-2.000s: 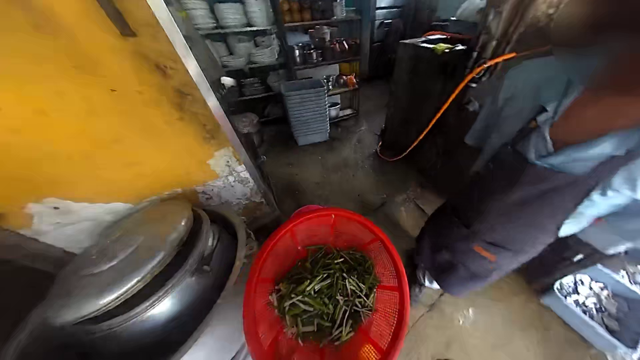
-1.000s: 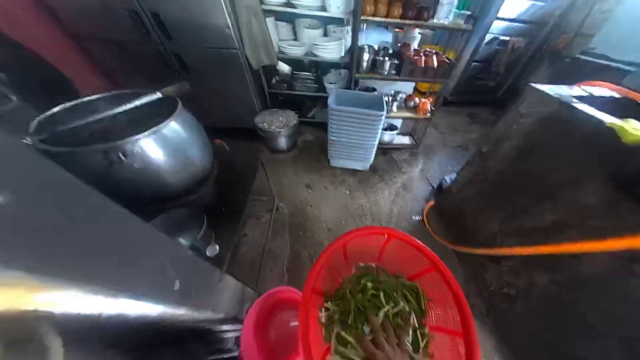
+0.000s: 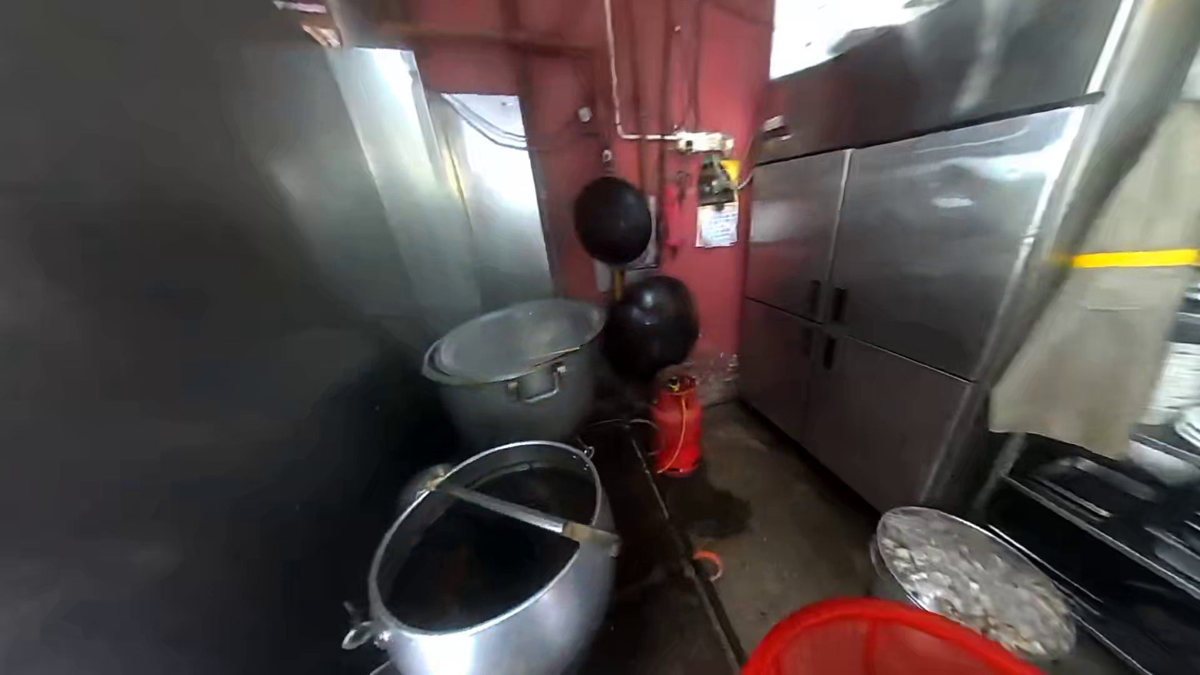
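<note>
Only the upper rim of a red plastic colander [image 3: 872,614] shows, at the bottom edge right of centre. Its contents are out of view, and neither my left hand nor my right hand can be seen. To its left stands a large open metal pot [image 3: 562,609] with dark contents and a long metal utensil [image 3: 511,509] lying across its mouth. Just right of the colander, a round metal container [image 3: 975,581] holds pale pieces.
Behind the open pot is a big lidded pot [image 3: 516,403]. A red gas cylinder [image 3: 677,427] stands by the red wall. Steel refrigerator doors [image 3: 947,244] line the right, with a hanging cloth [image 3: 1097,328] beside them. A dark panel [image 3: 187,375] fills the left.
The view has swung far to the left. The hand that was on the cut greens in the colander one second ago is out of sight, as are the greens.
</note>
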